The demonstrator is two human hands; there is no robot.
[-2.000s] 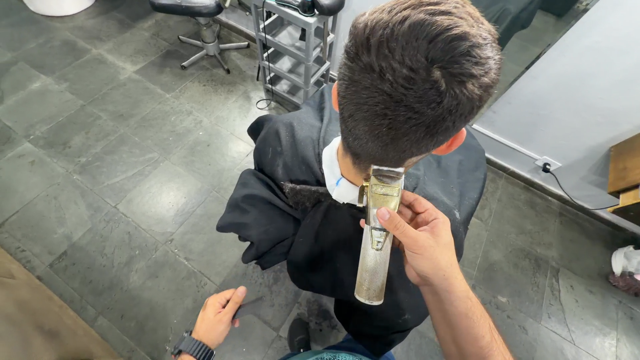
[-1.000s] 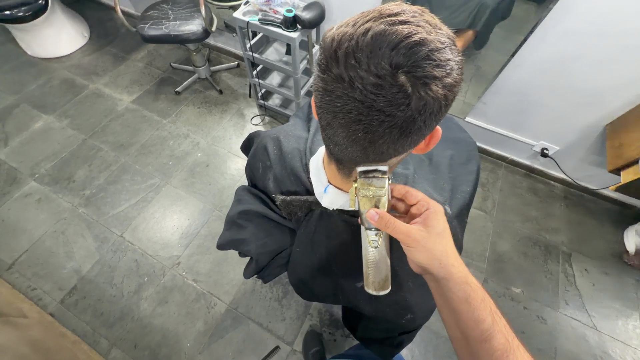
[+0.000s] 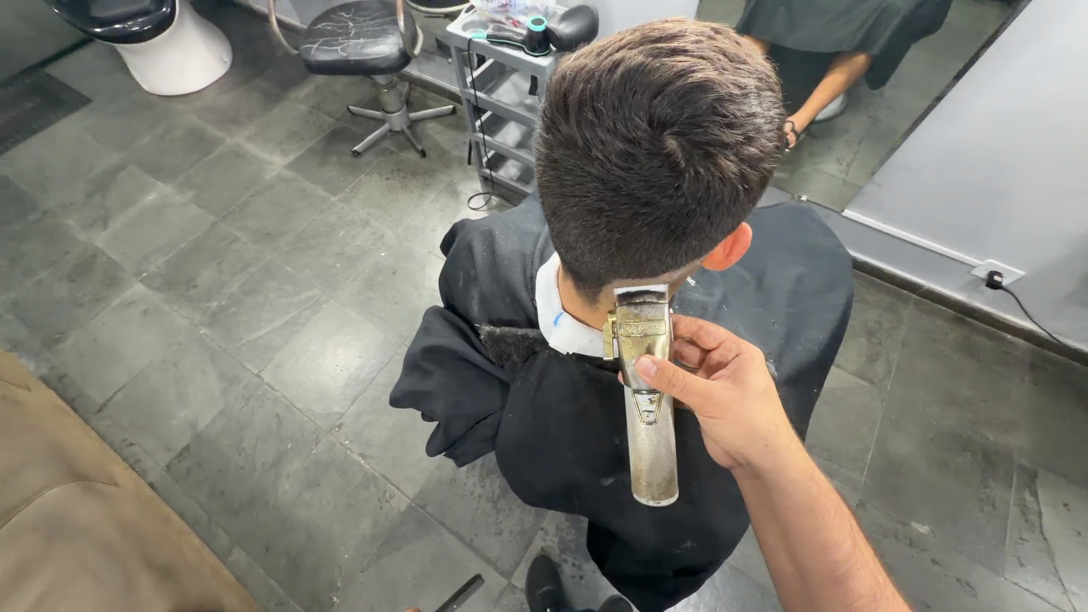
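Note:
My right hand (image 3: pixel 733 395) holds a worn metal hair clipper (image 3: pixel 650 442) upright, thumb on its front. The clipper's blade end is at the nape of a seated person's short dark hair (image 3: pixel 659 153), just above the neck. A white neck strip (image 3: pixel 563 319) circles the neck over a black cape (image 3: pixel 586 433). Below the strip, a dark bristly piece (image 3: pixel 512 344) lies on the cape. Only a fingertip of my left hand (image 3: pixel 412 609) shows at the bottom edge, beside the end of a dark, narrow comb (image 3: pixel 461 593); the rest is out of view.
A grey trolley (image 3: pixel 501 110) with a hair dryer stands beyond the person, near a black swivel chair (image 3: pixel 357 38). A mirror (image 3: pixel 837 161) leans along the wall. A plug sits in a wall socket (image 3: pixel 996 274). A brown padded surface (image 3: pixel 76 510) fills the lower left.
My left hand, in view with a wristwatch two seconds ago, has dropped almost out of the frame. The clipper stays in my right hand at the nape. The view has shifted somewhat.

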